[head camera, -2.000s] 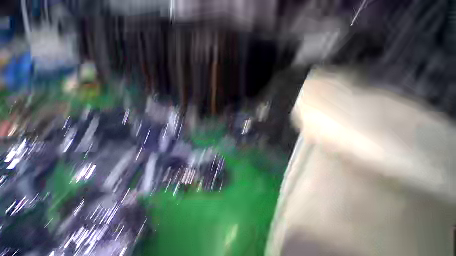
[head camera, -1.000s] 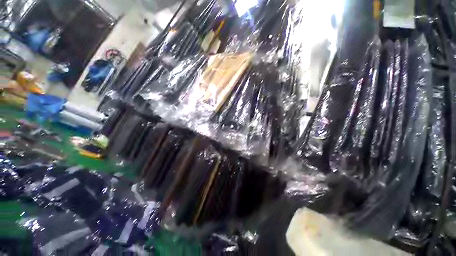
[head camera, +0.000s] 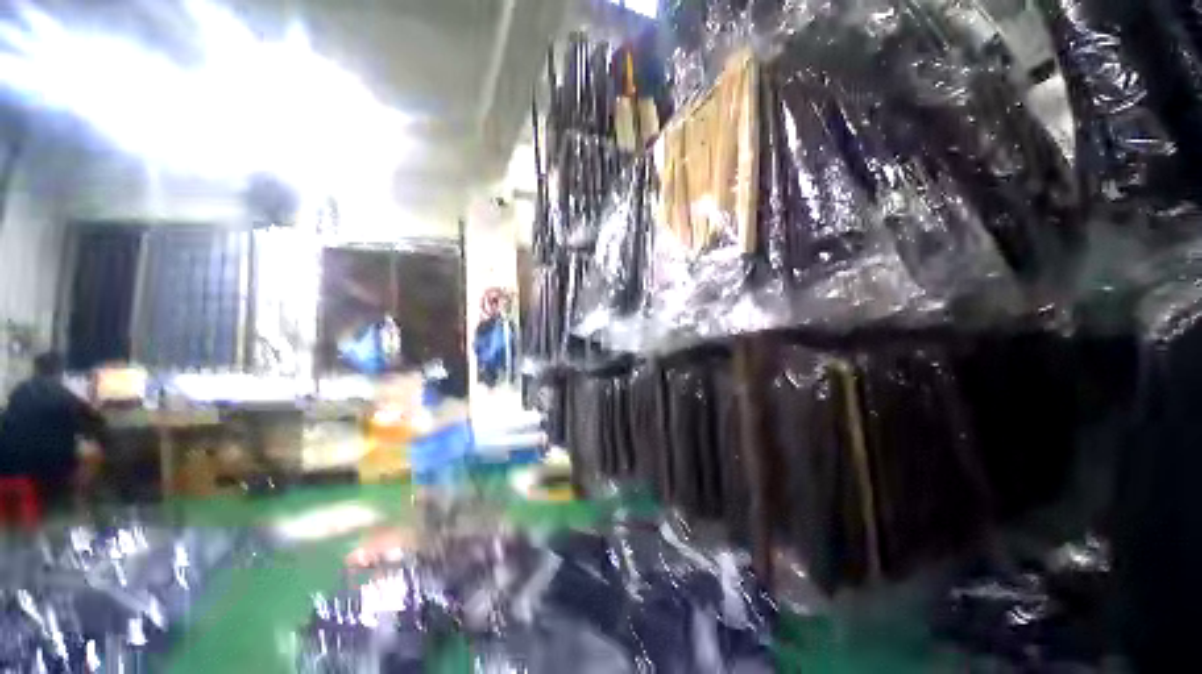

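Neither of my hands is in the picture. Dark packets in shiny clear plastic (head camera: 593,599) lie in a heap on the green floor at the lower middle, some with pale bands. More glittering packets (head camera: 92,593) lie at the lower left. A dull coral packet (head camera: 378,545) shows at the far side of the heap. The near parts are blurred and cut off by the lower edge.
Dark garments under plastic covers (head camera: 870,171) hang at the right, one tan garment (head camera: 708,158) among them. A person in dark clothes (head camera: 46,421) is on a red stool (head camera: 19,500) at far left. Tables (head camera: 211,454) and blue bags (head camera: 442,450) stand at the back.
The view has swung up and left and levelled out. The white bin has left the picture; the back of the room, with a seated person, has come in.
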